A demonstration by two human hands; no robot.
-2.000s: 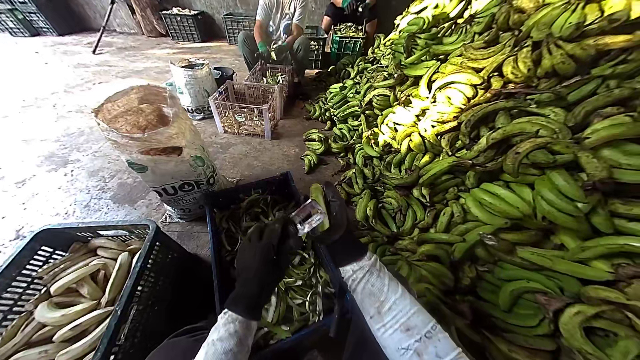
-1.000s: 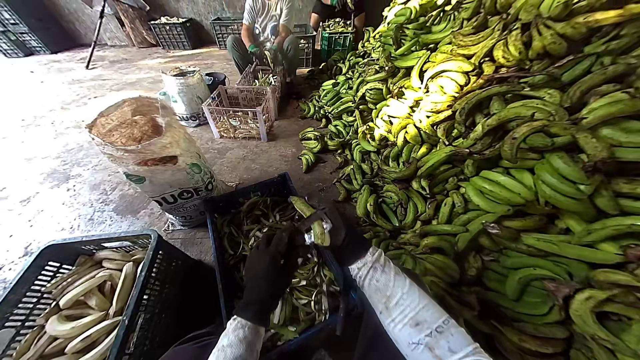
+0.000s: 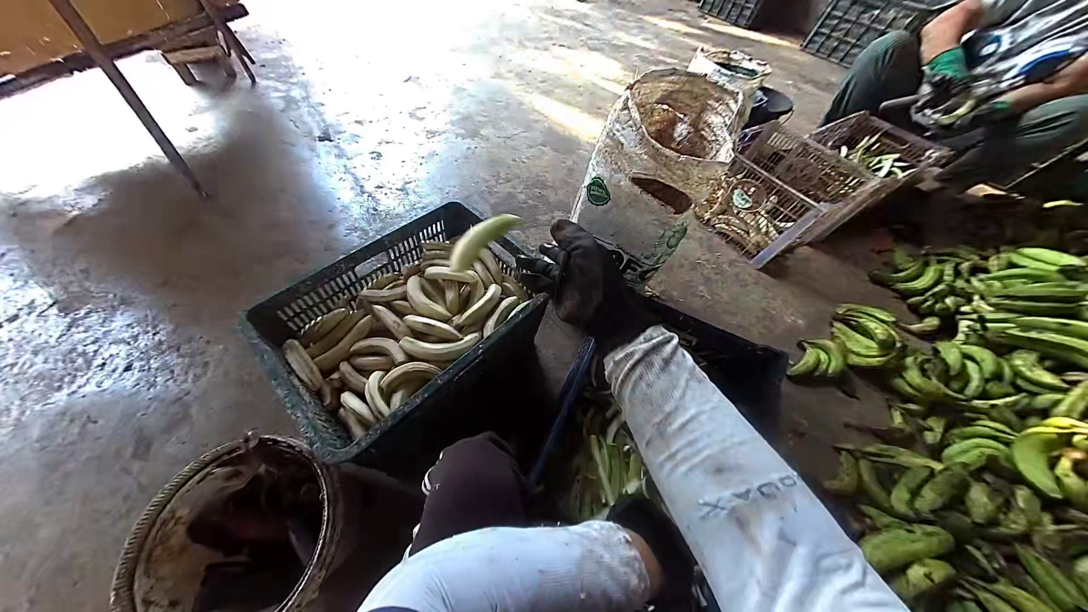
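Note:
A peeled plantain (image 3: pixel 480 242) is in the air over the far right corner of a dark green plastic crate (image 3: pixel 280 374) of peeled plantains (image 3: pixel 433 327). Just right of it is my right hand (image 3: pixel 586 285) in a black glove, fingers parted, not touching it. Low in the view, my left hand (image 3: pixel 659 540), also black-gloved, is near green peels (image 3: pixel 608 459) in a dark crate (image 3: pixel 739 348). My right forearm hides part of that crate; what my left hand holds is hidden.
A woven basket (image 3: pixel 132 552) stands at lower left, a large sack (image 3: pixel 620 174) beyond the crates. Slatted crates (image 3: pixel 782 183) stand near a seated person (image 3: pixel 977 93) in green gloves. Green plantains (image 3: pixel 977 450) are heaped at right.
The view has swung left. My right hand has moved from beside my left hand over the peel crate to the crate of peeled plantains. The plantain it held has been let go.

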